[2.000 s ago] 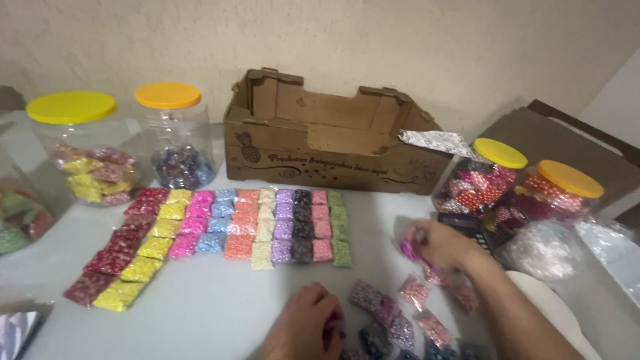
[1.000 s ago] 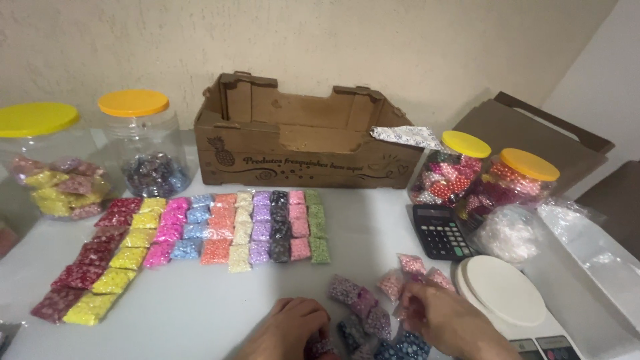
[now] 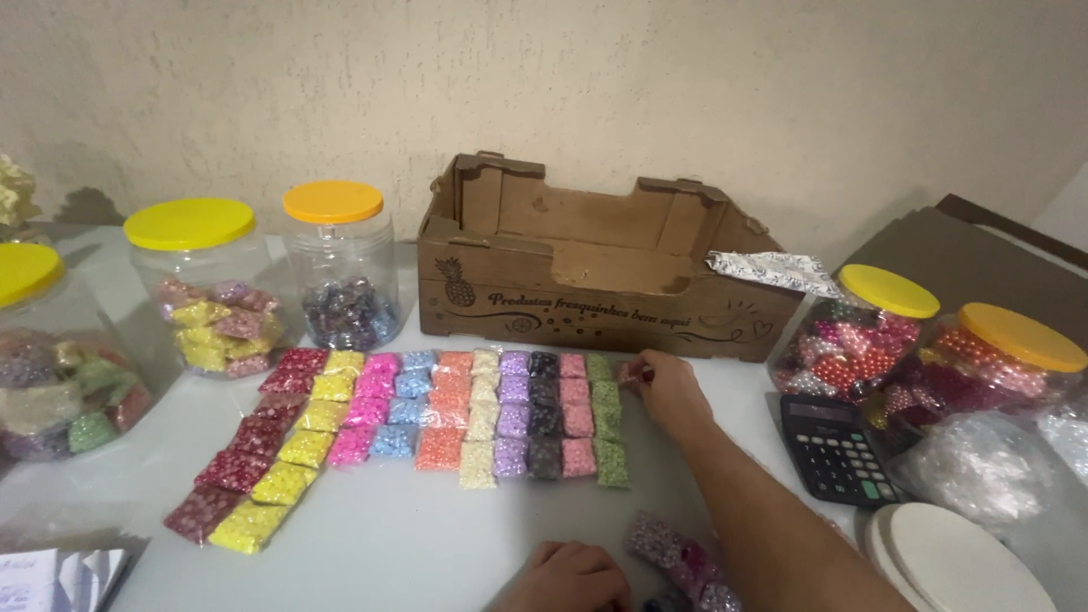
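My right hand [image 3: 667, 391] pinches a small pinkish bead packet [image 3: 631, 376] beside the top of the column of green bead packets [image 3: 606, 408]. That column is the rightmost of several columns of bead packets, with pink [image 3: 576, 408], black and purple ones to its left, and yellow [image 3: 280, 483] and dark red [image 3: 232, 472] ones at the far left. Near the bottom edge rests my left hand [image 3: 574, 578], fingers curled; what is under them is hidden. Just right of it lies a loose pile of purple and magenta bead packets [image 3: 667, 544], partly behind my right forearm.
A cardboard crate [image 3: 595, 306] stands behind the columns. Lidded plastic jars of bead packets [image 3: 204, 297] are at left, jars of beads [image 3: 858, 340] at right. A calculator [image 3: 837, 450], clear plastic bags [image 3: 977, 467] and a white round scale [image 3: 969, 561] lie at right, folded papers [image 3: 55, 578] at lower left.
My right hand has moved from the loose packets up to the top right of the columns, now with a pinkish packet in its fingers. My left hand stays low at the table's near side.
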